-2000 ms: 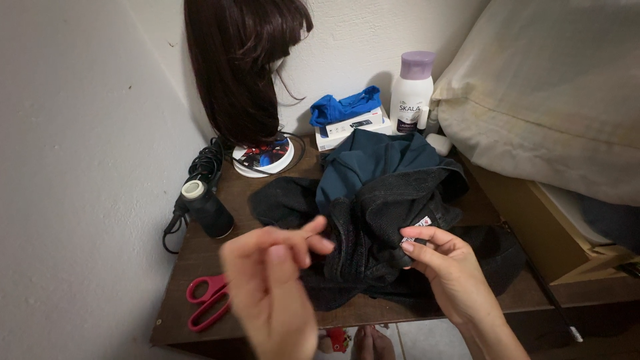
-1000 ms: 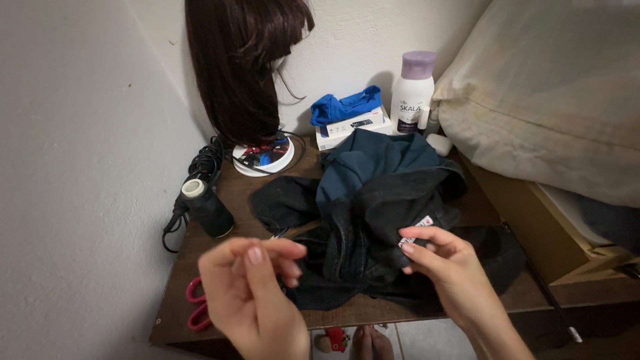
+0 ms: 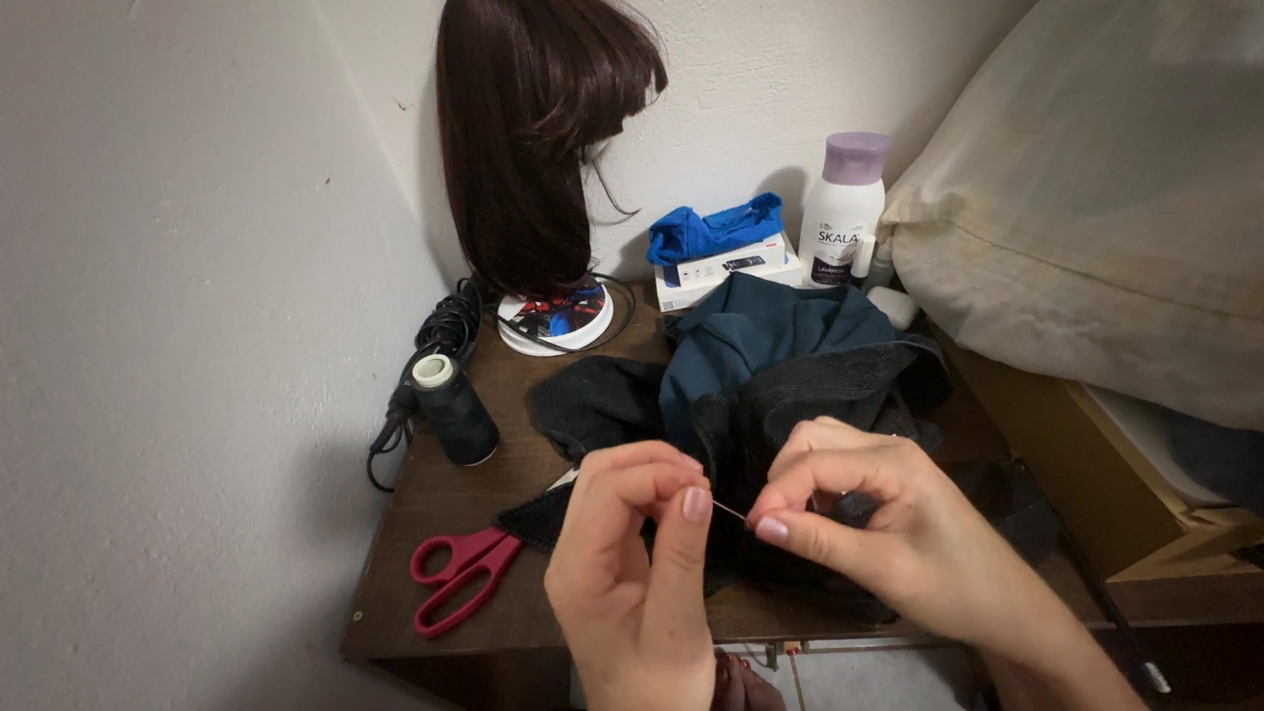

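Note:
My left hand (image 3: 642,553) and my right hand (image 3: 859,513) are close together above the cloth. A thin sewing needle (image 3: 729,510) spans the small gap between their fingertips. Its left end is pinched by my left thumb and fingers, and its right end meets my right thumb and forefinger. Any thread on it is too fine to make out. Below and behind the hands lies a bunched black denim garment (image 3: 810,395) with dark teal fabric (image 3: 760,326) on top. Red-handled scissors (image 3: 469,578) lie left of my left hand, their blades mostly covered by the black cloth.
A spool of black thread (image 3: 456,415) stands at the left of the wooden table (image 3: 395,602), by a coiled black cable (image 3: 449,331). Behind are a dark wig (image 3: 523,148), a box (image 3: 731,276) with blue cloth (image 3: 716,227) and a white bottle (image 3: 844,212). A covered cushion (image 3: 1096,217) bulges at right.
My right hand has left the white label on the black garment, where it was earlier. Both hands have come together, with the needle now visible between them.

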